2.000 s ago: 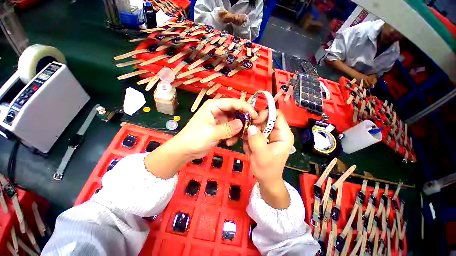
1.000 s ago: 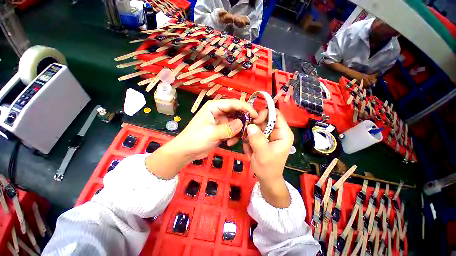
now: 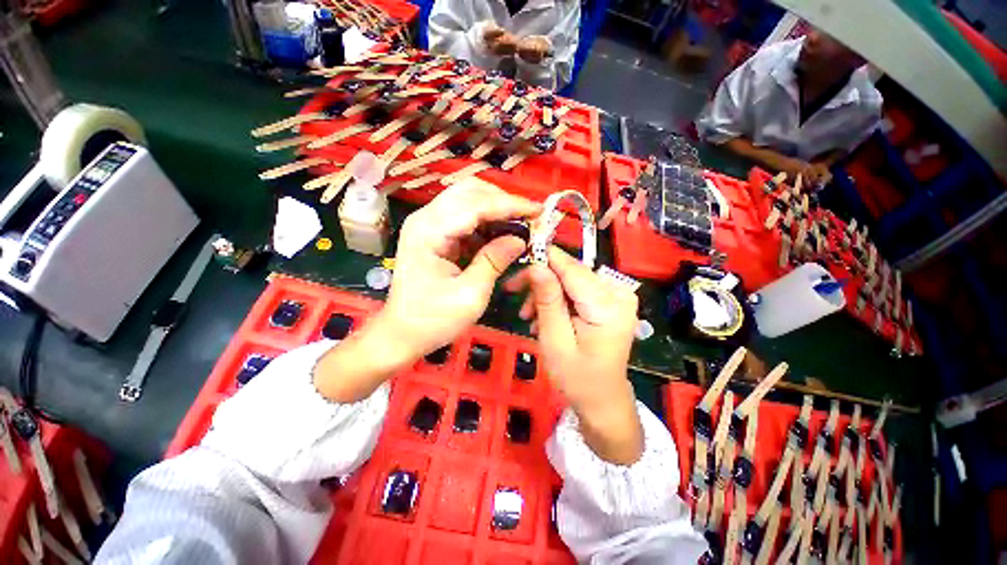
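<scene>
My left hand (image 3: 447, 265) holds a small dark watch case (image 3: 509, 231) between thumb and fingers, above the far part of the tray. My right hand (image 3: 583, 331) pinches a pale looped strip (image 3: 589, 234) right beside the case; its loop stands up and a marked end sticks out to the right of my fingers. Whether strip and case touch is hidden by the fingers. The red compartment tray (image 3: 454, 487) lies under my forearms, with one black square unit in many pockets and some pockets empty.
A tape dispenser (image 3: 105, 237) and a loose grey watch (image 3: 166, 315) are at left. A small bottle (image 3: 364, 217) and tissue (image 3: 296, 226) lie beyond the tray. Strapped watches (image 3: 762, 486) fill trays behind and right. A white bottle (image 3: 797, 300) is at right. Two people in white smocks sit opposite.
My left hand has moved slightly left and up with the case. The strip's near end now shows between my hands, and its marked other end has swung down to the right.
</scene>
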